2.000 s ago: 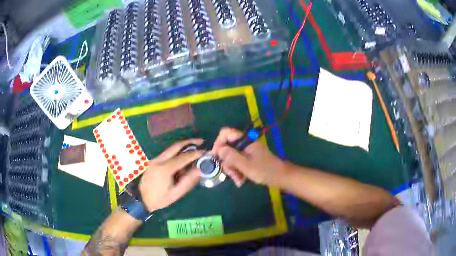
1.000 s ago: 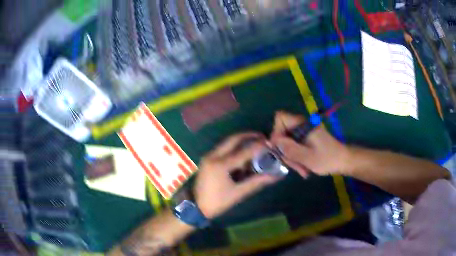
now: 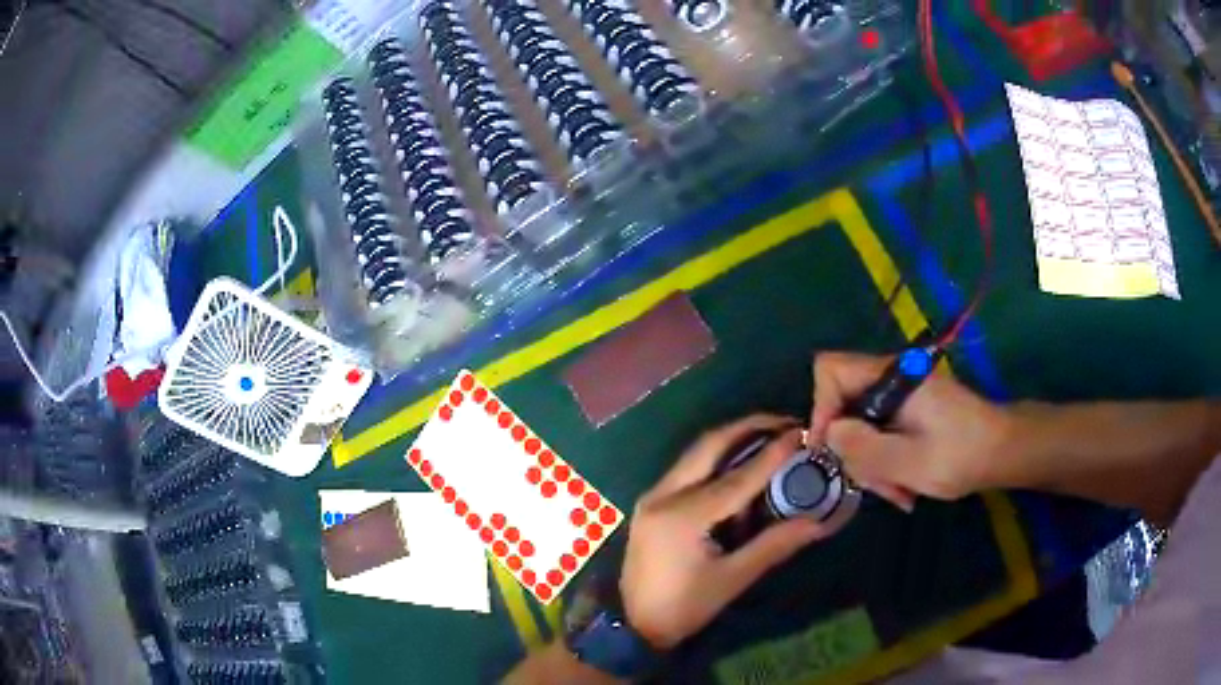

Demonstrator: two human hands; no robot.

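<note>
A round component [image 3: 806,484] with a silver rim and a dark centre lies face up between my hands over the green mat. My left hand [image 3: 696,535] grips it from its left side, with thumb and fingers around it. A dark object shows between the fingers of my left hand; I cannot tell what it is. My right hand [image 3: 897,435] holds a black test probe [image 3: 884,391] with a blue collar and red wire. The probe's tip side meets the component's upper right edge; the exact contact is hidden by the fingers.
A clear blister tray [image 3: 536,228] with rows of black-silver parts lies at the back. A white fan [image 3: 248,384], a red dot sticker card [image 3: 502,488] and a reddish-brown pad [image 3: 643,357] lie left and ahead. A label sheet [image 3: 1098,194] and an orange stick [image 3: 1162,127] lie right.
The view has turned and shifted, so the bench items sit at different places in the picture. Both hands keep the component and the probe together.
</note>
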